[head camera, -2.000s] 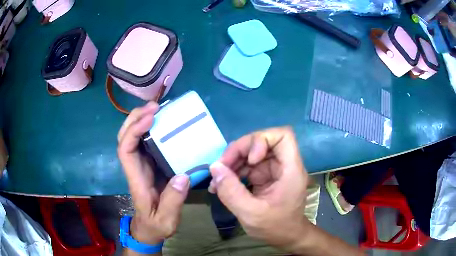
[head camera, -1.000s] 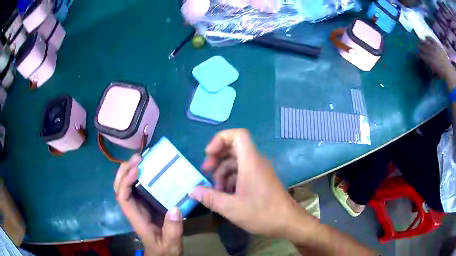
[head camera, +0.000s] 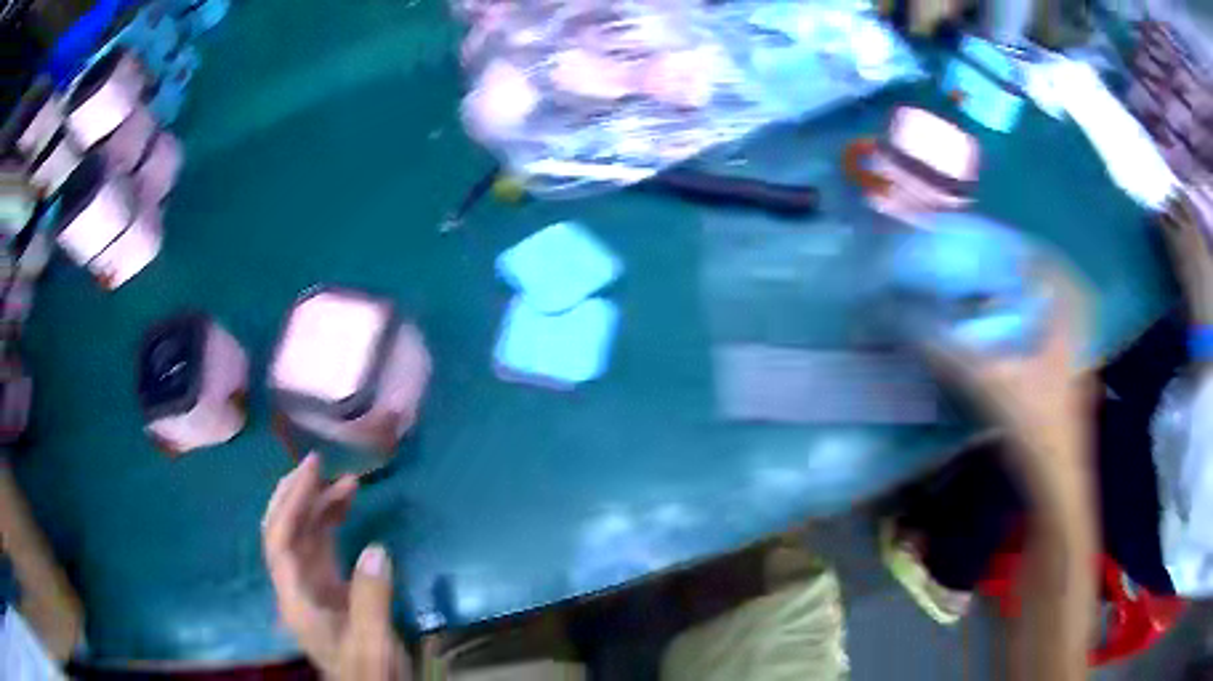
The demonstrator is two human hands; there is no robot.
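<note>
My right hand [head camera: 1018, 353] holds a light blue speaker unit [head camera: 960, 282] at the right of the bench; both are motion-blurred. My left hand [head camera: 326, 565] is empty with fingers apart, just below a pink speaker unit [head camera: 333, 353] with a pink cover. Left of it stands another pink unit [head camera: 197, 383] with a black face. Two light blue covers [head camera: 559, 339] lie overlapping at the middle. The strip sheet [head camera: 825, 383] with grey strips lies left of my right hand, blurred.
Clear bags of covers [head camera: 625, 87] lie at the back, with a black-handled tool [head camera: 738, 190] before them. A pink unit [head camera: 927, 157] stands behind the blue one. More units [head camera: 113, 200] are stacked far left. A person's arm [head camera: 1188, 253] is at the right edge.
My left hand has let go of the light blue unit. My right hand has carried it far to the right, past the strip sheet. The view has shifted slightly.
</note>
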